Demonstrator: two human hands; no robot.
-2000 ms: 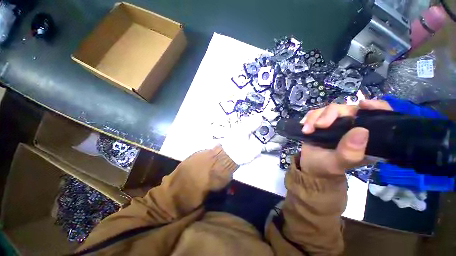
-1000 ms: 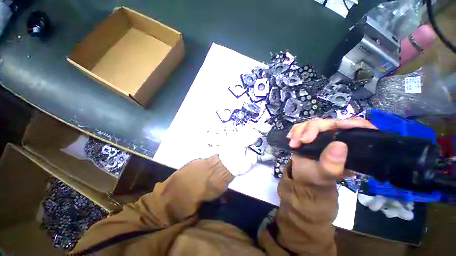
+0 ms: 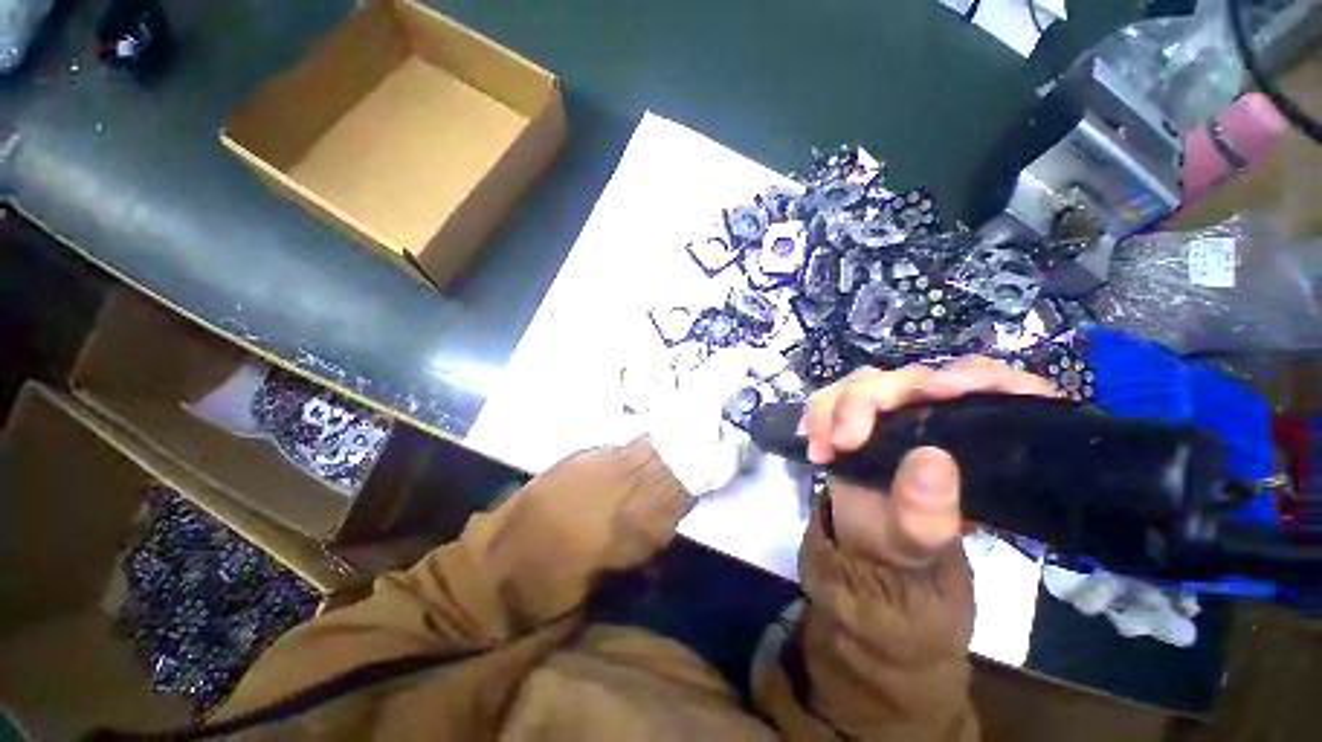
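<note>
My right hand point(image 3: 906, 457), bare, is closed around the thick black electric screwdriver point(image 3: 1058, 471), its tip pointing left. My left hand point(image 3: 700, 432), in a white glove, holds a small metal plate part point(image 3: 744, 405) at the driver's tip; the glove is washed out against the white sheet, so its fingers are hard to make out. Whether the tip touches the part cannot be told. A pile of silver-and-black metal plate parts point(image 3: 874, 309) lies on the white sheet point(image 3: 558, 352) behind both hands. Dark round multi-hole parts are mixed into the pile.
An open cardboard tray point(image 3: 392, 145) stands left of the sheet. A blue bin point(image 3: 1174, 413), a crumpled white glove point(image 3: 1124, 602), a clear bag point(image 3: 1211, 283) and a silver metal fixture point(image 3: 1095, 174) are at the right. Cartons point(image 3: 312, 486) with parts stand below the bench's left edge.
The driver and my right hand have moved left, bringing the tip closer to my gloved left hand and the part. The whole view has also shifted a little.
</note>
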